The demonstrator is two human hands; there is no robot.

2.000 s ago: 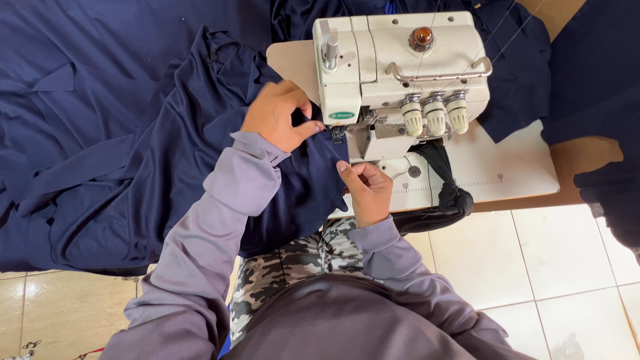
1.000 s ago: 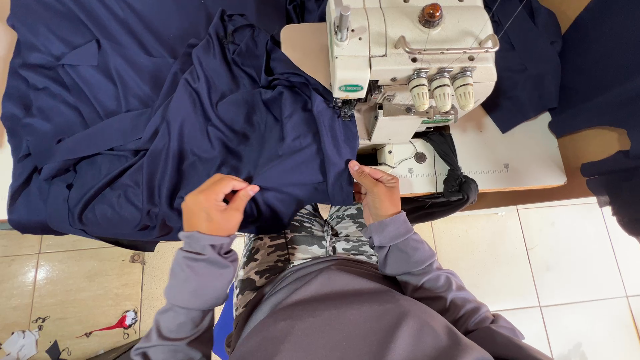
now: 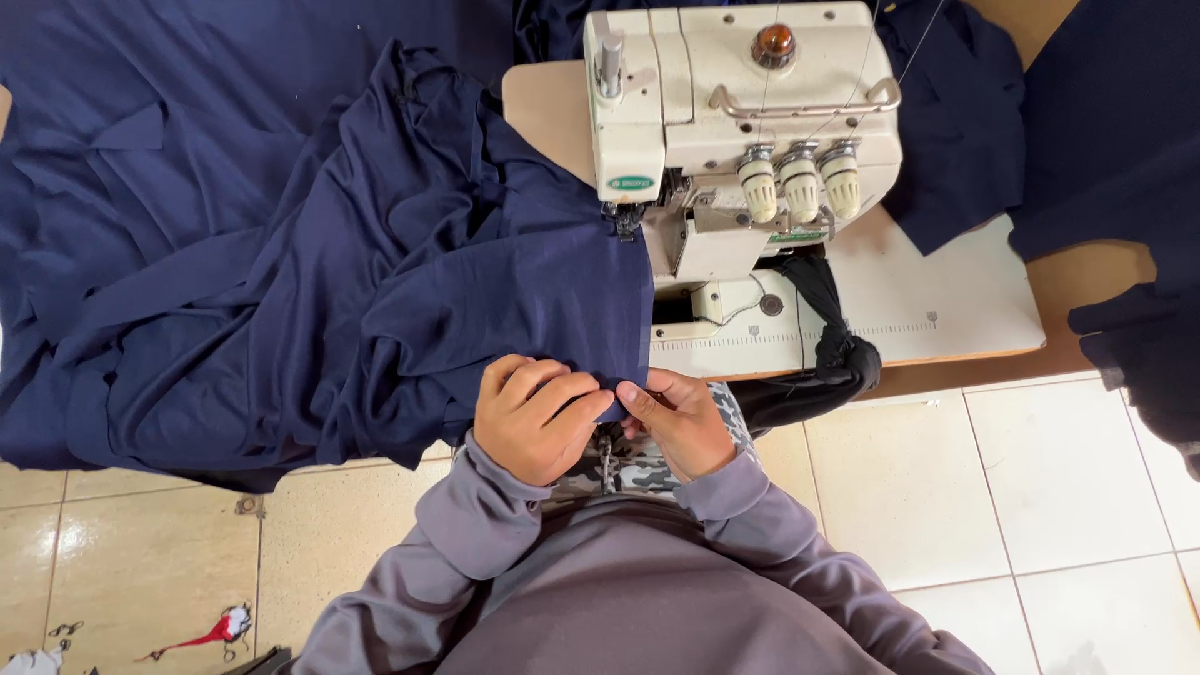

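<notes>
A large navy blue fabric lies bunched over the left side of the table, its straight right edge running down from the presser foot of a white overlock sewing machine. Near the table's front edge, my left hand grips the lower part of the cloth, fingers curled over it. Close beside it, my right hand pinches the corner of the same edge between thumb and fingers. The fingertips of both hands nearly meet. The needle area is partly hidden by the machine head.
A knotted black cloth hangs from the table edge right of the machine. More navy fabric lies at the far right. The white machine table carries a printed ruler scale. Thread and cloth scraps lie on the tiled floor.
Both hands were up by the presser foot two seconds ago; they are now lower, at the front. Since one second ago, my left hand has moved right, close to my right hand.
</notes>
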